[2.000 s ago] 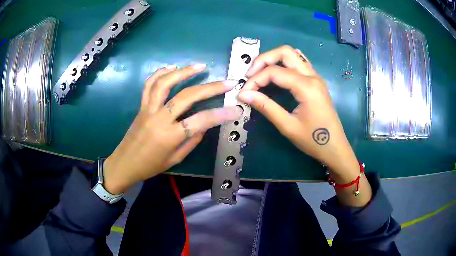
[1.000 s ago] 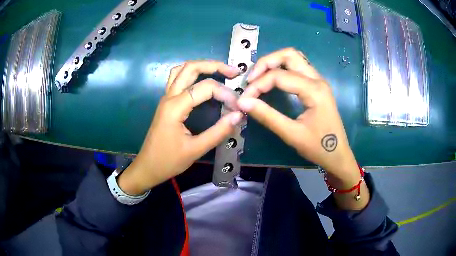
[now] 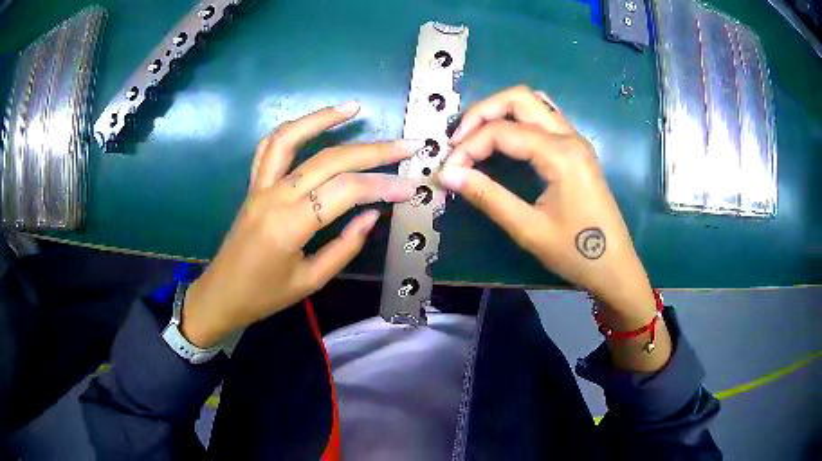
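Note:
A long grey metal housing bar with a row of dark round holes lies upright in front of me, its near end past the bench edge. My left hand has its fingers spread, with two fingertips touching the bar's left side near the middle holes. My right hand is at the bar's right side, thumb and forefinger pinched together beside the middle holes. Whether a small part sits between those fingertips is too small to tell. Bright bits show inside the holes.
A second housing bar lies slanted at upper left. Ribbed clear trays lie at the far left and right. A grey labelled bar lies at upper right beside blue tape. Tiny shiny specks lie near the right tray.
The bar and bench items sit higher in the picture. My left hand has gone from a pinch near my right fingertips to spread fingers on the bar's left side. My right hand has come down along the bar.

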